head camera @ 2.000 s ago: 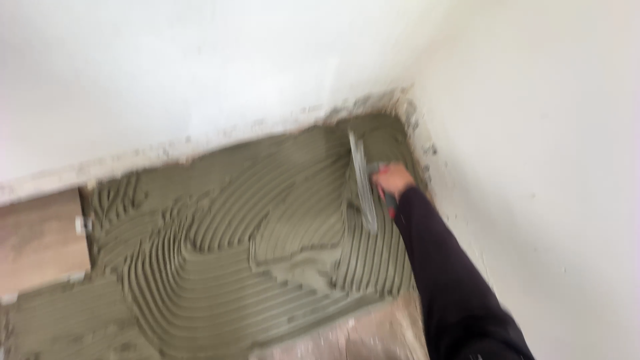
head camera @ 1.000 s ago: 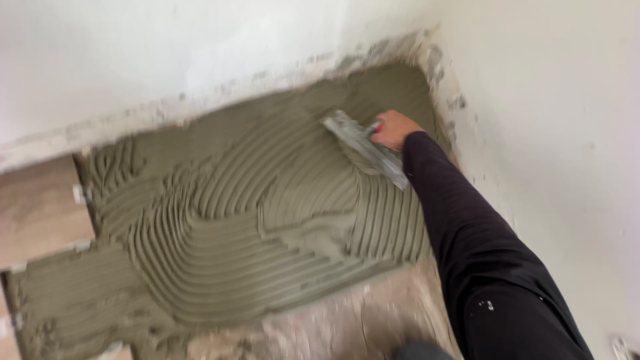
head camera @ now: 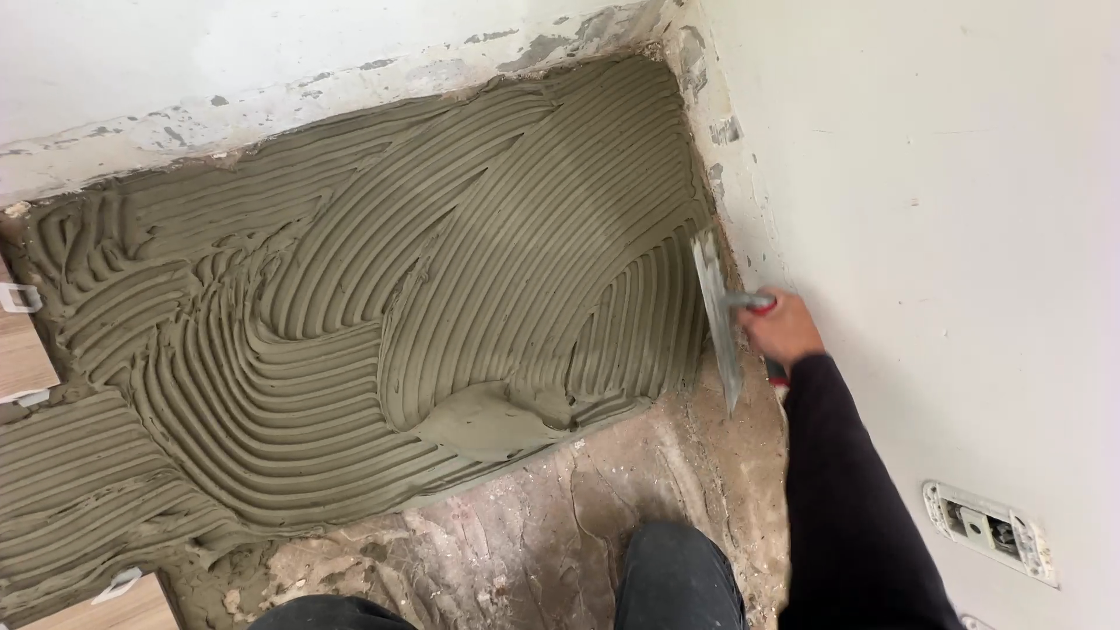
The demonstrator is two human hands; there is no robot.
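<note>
My right hand grips the red and grey handle of a metal notched trowel. The trowel's long blade is tilted up on edge at the right border of the grey mortar bed, close to the right wall. Combed ridges curve across the mortar up to the corner, and a smooth patch of mortar lies near its front edge. My left hand is out of view.
White walls meet at the upper corner. Wood-look tiles with white levelling clips border the mortar at left and lower left. Bare rough floor lies around my knees. An uncovered wall box is at lower right.
My right hand has moved with the trowel from near the far corner back along the right wall. The mortar near that corner, smoother before, now shows combed ridges.
</note>
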